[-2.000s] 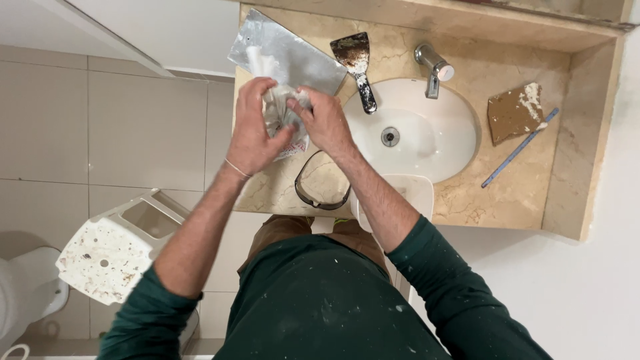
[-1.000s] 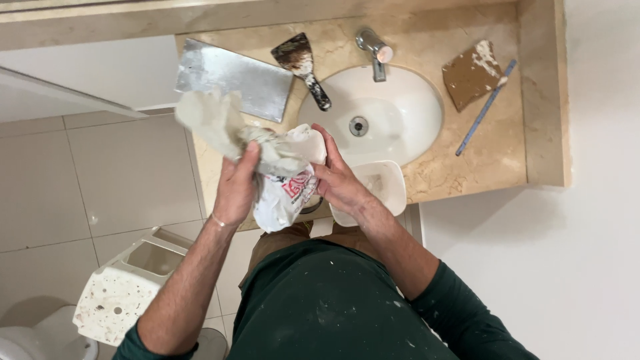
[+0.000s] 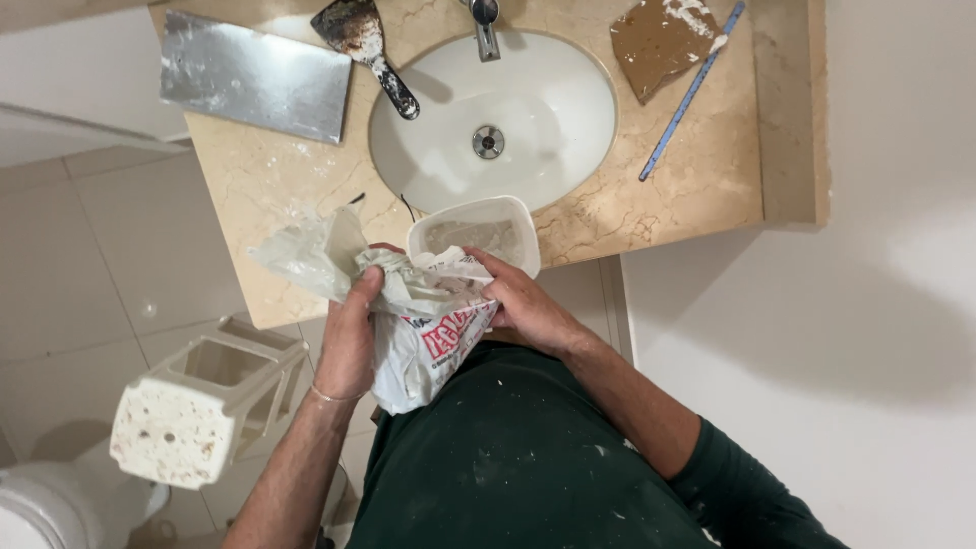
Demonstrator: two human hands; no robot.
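Observation:
Both hands hold a white plastic bag [image 3: 427,343] with red print at the counter's front edge. My left hand [image 3: 351,332] grips its bunched top on the left, where a translucent flap of plastic spreads over the counter. My right hand [image 3: 526,305] pinches the bag's right edge, its mouth partly open between the hands. What lies deep inside is hidden. Just beyond the bag, a translucent plastic tub [image 3: 526,229] with pale residue overlaps the basin's front rim and juts past the counter edge.
A stone counter [image 3: 274,175] surrounds a white oval sink [image 3: 564,137] with a chrome faucet [image 3: 486,30]. On it lie a metal plate [image 3: 255,76], a stained putty knife [image 3: 366,53], a brown slab [image 3: 659,46] and a blue strip [image 3: 686,99]. A speckled plastic stool [image 3: 175,427] stands lower left.
The bag, bunched between both hands over the counter two seconds ago, has come toward my body and been unfolded, showing its printed side. The view has shifted and moved closer.

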